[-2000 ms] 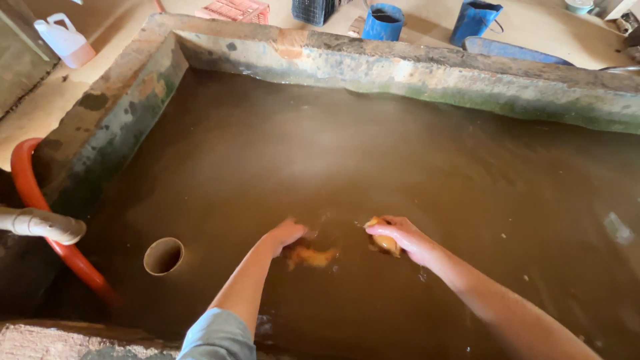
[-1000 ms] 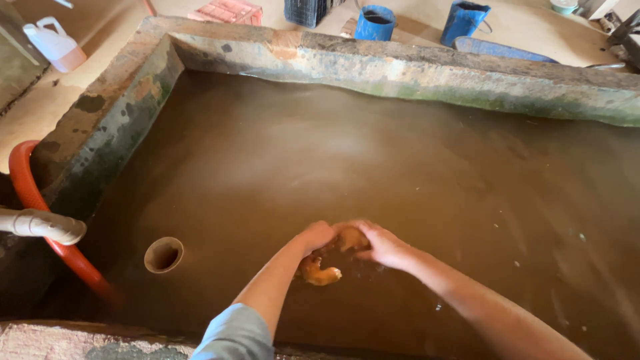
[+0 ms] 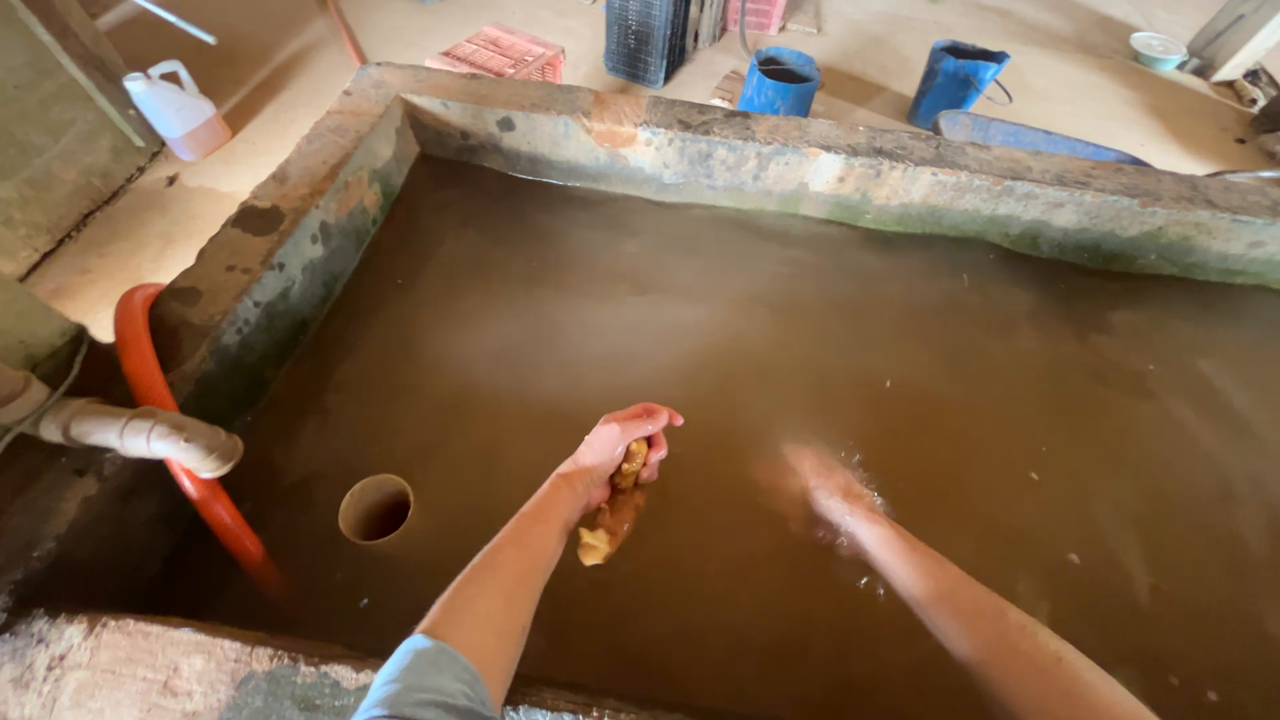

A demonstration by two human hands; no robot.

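Note:
My left hand is curled around a knobbly yellow-brown root-like piece, just above or at the surface of murky brown water. One end of the piece points down toward the wrist side, and its upper part shows between palm and fingers. To the right, my right hand dips into the water with small splashes about the wrist. Its fingers are blurred under the surface, so whether they hold anything is hidden. The water fills a concrete tank with stained, mossy walls.
An open pipe end stands out of the water at left. An orange hose runs into the tank beneath a pale pipe elbow. Beyond the walls are a plastic jug, blue buckets, a black crate and a pink crate.
My hands were close together around yellow-brown pieces one second ago. Now they are apart, the right one lower in the water and the left one holding a piece.

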